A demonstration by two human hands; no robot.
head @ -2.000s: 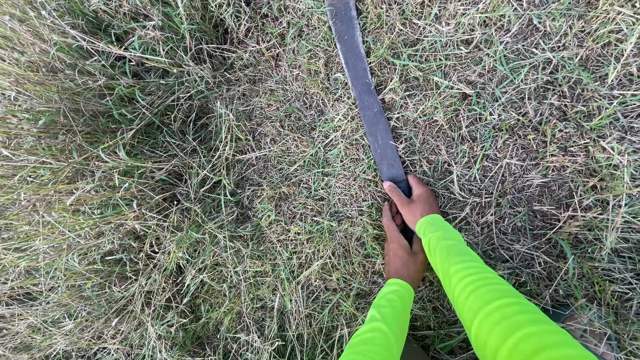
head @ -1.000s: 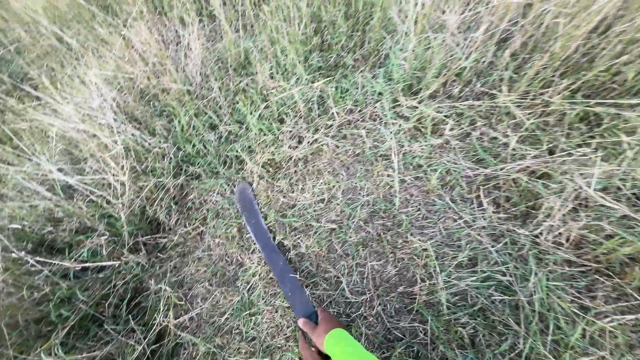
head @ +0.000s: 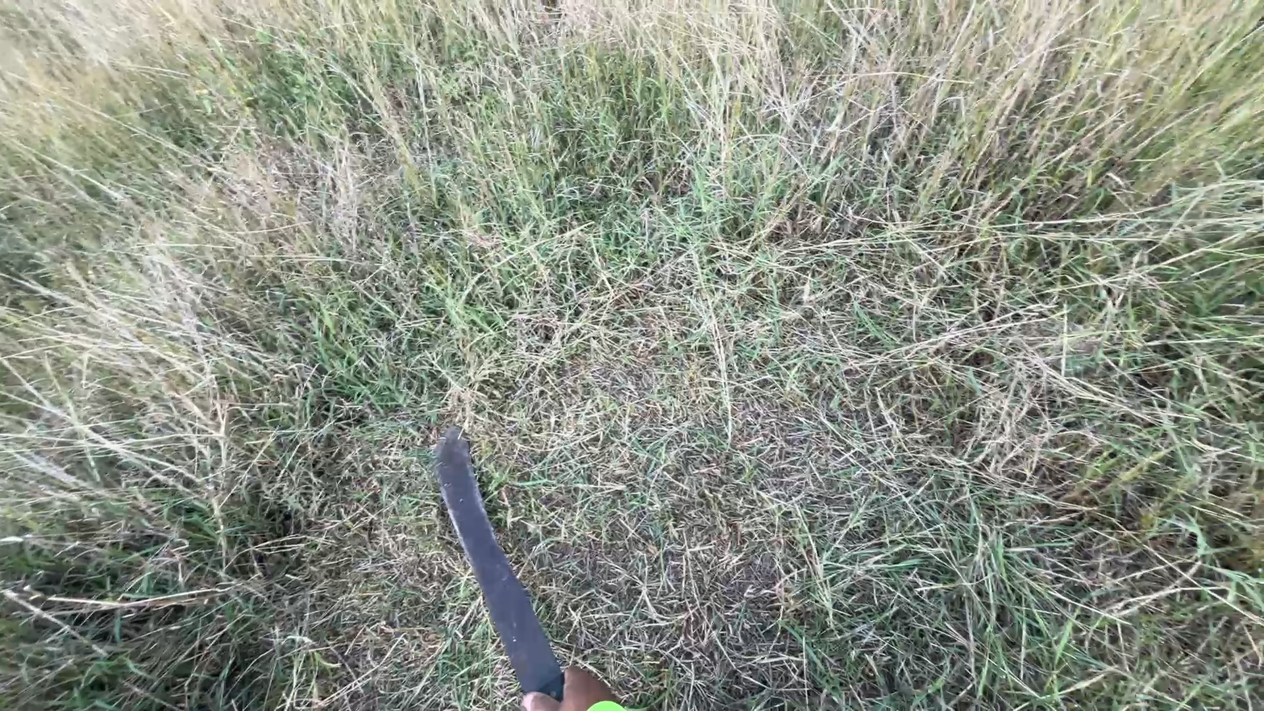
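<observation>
A machete [head: 494, 573] with a long, dark, slightly curved metal blade rises from the bottom edge. Its rounded tip points up and to the left, over the short, trampled grass. My right hand [head: 578, 689], partly cut off by the bottom edge, is closed around the machete at the base of the blade; a bit of bright green sleeve [head: 604, 706] shows beside it. The handle is hidden by the hand and the frame edge. My left hand is out of view.
Short, matted grass and dry cuttings [head: 671, 474] cover the ground in the middle. Taller green and straw-coloured grass [head: 612, 118] stands across the far side, with more on the left [head: 148, 346] and right [head: 1185, 326].
The view has shifted a lot, and taller grass now shows ahead. Two seconds ago both hands were on the machete; now only my right hand shows, low at the bottom edge.
</observation>
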